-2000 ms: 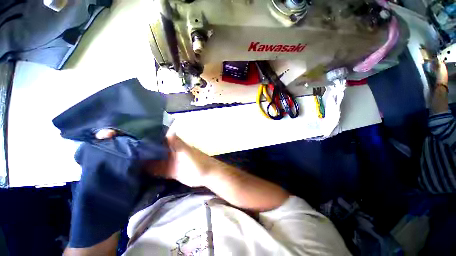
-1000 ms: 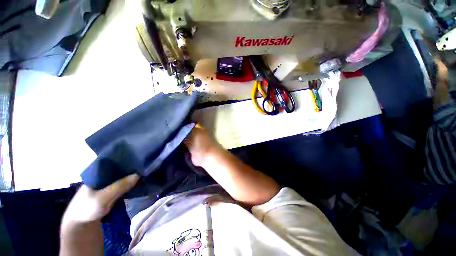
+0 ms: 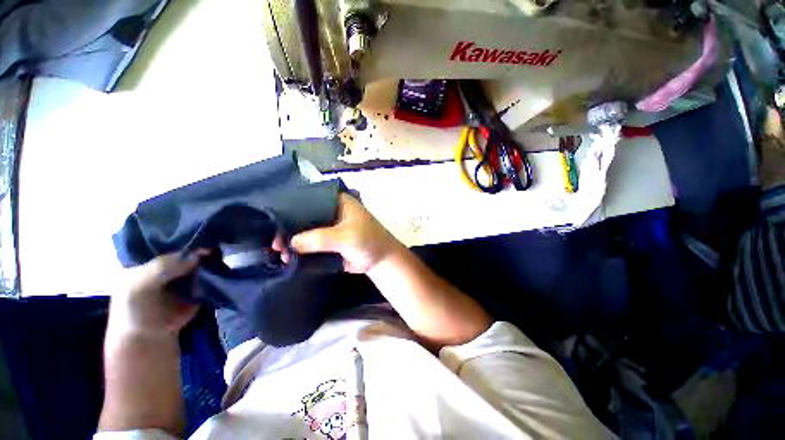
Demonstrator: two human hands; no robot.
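A dark navy garment panel (image 3: 232, 202) is bunched and folded in front of my chest, at the table's front edge, with an opening in its middle that shows a pale patch. My left hand (image 3: 163, 288) grips its left side; the fingertips are partly hidden in the cloth. My right hand (image 3: 349, 236) holds its right side, with the thumb and a finger at the opening. The Kawasaki sewing machine (image 3: 508, 56) stands beyond the cloth. Its presser foot area (image 3: 331, 120) is clear of the cloth.
Yellow and red scissors (image 3: 495, 163), a red pad with a black box (image 3: 422, 101), a yellow-green tool (image 3: 569, 165) and a white rag (image 3: 594, 185) lie by the machine. More navy cloth (image 3: 77, 39) lies at the back left. Another person's striped sleeve (image 3: 762, 266) is at the right edge.
The cloth was spread near the needle a second ago; now it is drawn back and folded, with an opening in its middle. My left hand has moved up and my right hand grips further across.
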